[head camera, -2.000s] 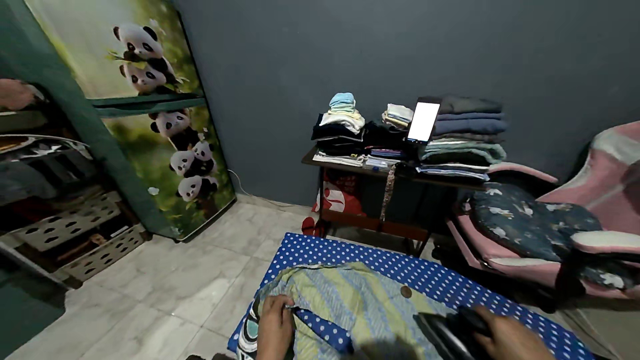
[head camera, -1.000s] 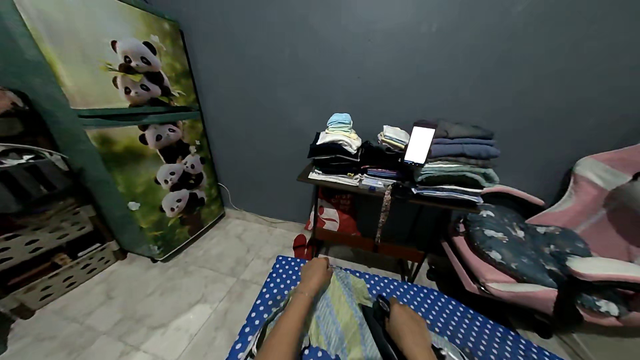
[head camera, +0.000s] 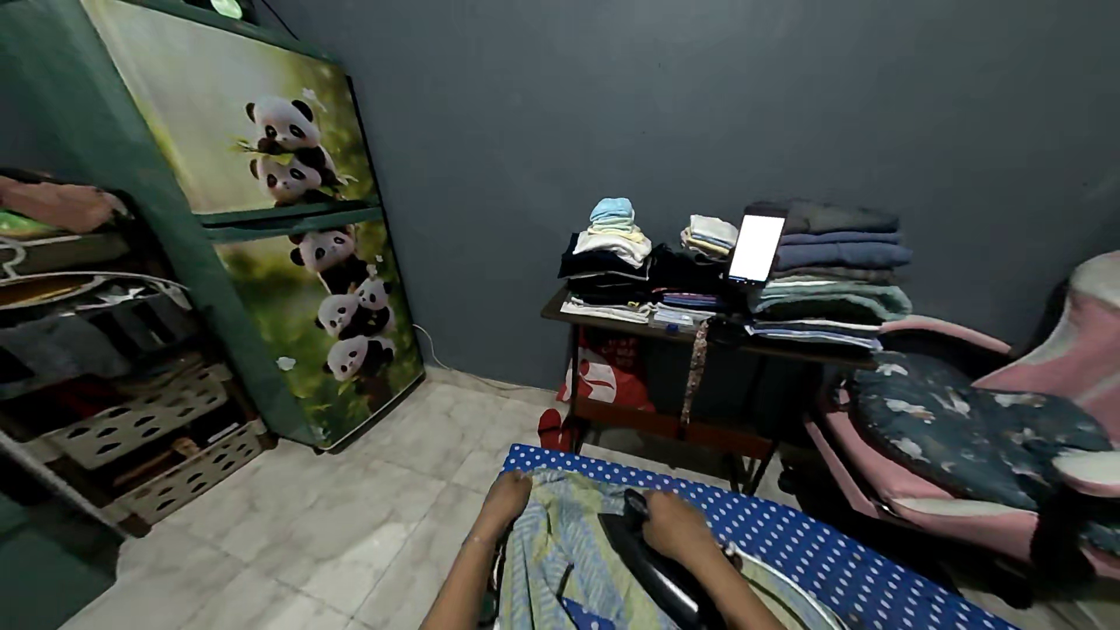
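A blue and yellow patterned garment (head camera: 560, 534) lies spread on an ironing surface with a blue, white-dotted cover (head camera: 787, 534). My left hand (head camera: 510, 495) pinches the garment's far left edge. My right hand (head camera: 678, 525) is closed around the handle of a black clothes iron (head camera: 647, 560), whose soleplate is on or just above the cloth; which of the two I cannot tell. The near part of the garment runs out of the frame at the bottom, and my right forearm covers part of its right side.
Beyond the ironing surface, a narrow table (head camera: 560, 306) bears folded clothes (head camera: 831, 254) and an upright phone (head camera: 757, 248). A pink cushioned chair (head camera: 927, 499) stands at right. Left are a panda-decorated refrigerator (head camera: 306, 262) and a rack with baskets (head camera: 184, 464). A red bag (head camera: 612, 372) sits under the table.
Two seconds ago my left hand held a nearer part of the garment; now it is at the far left edge. The iron has moved left, from the garment's right side onto its middle.
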